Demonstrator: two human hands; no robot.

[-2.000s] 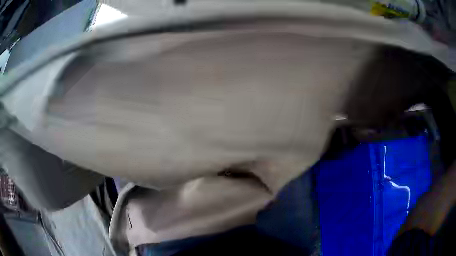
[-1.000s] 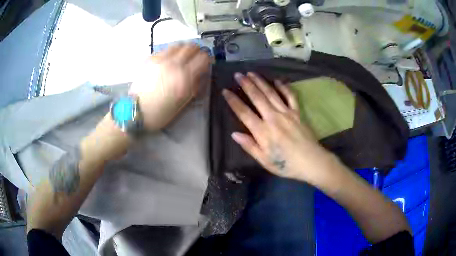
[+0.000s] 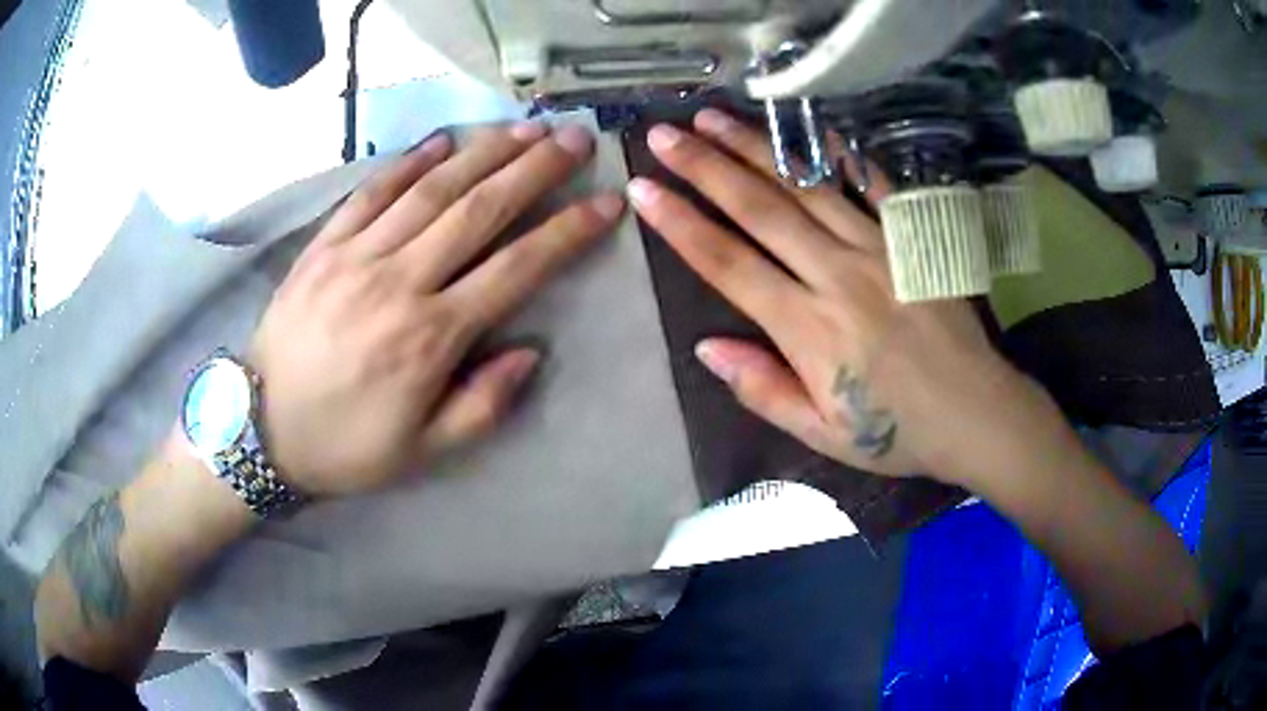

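Observation:
My left hand [image 3: 403,306] lies flat with spread fingers on the grey-taupe garment panel [image 3: 556,472]. My right hand [image 3: 848,320] lies flat with fingers apart on the dark brown panel [image 3: 723,431]. The straight seam [image 3: 667,333] where the two cloths meet runs between my hands up to the machine head [image 3: 459,35]. The fingertips of both hands are close to the presser foot area [image 3: 611,117]. The needle cannot be made out. An olive-green patch [image 3: 1070,250] shows on the dark cloth, right of the ribbed tension dials [image 3: 935,243].
A black padded cylinder [image 3: 277,39] hangs left of the head. Yellow-orange loop handles [image 3: 1237,299] lie at the table's right end. A blue crate [image 3: 959,611] stands below at the right. A printed scale runs along the white table's front edge [image 3: 764,525].
My left hand has come down flat on the taupe panel beside the seam. My right hand has shifted right in view. The view is closer to the machine head, and the cloth lies flatter.

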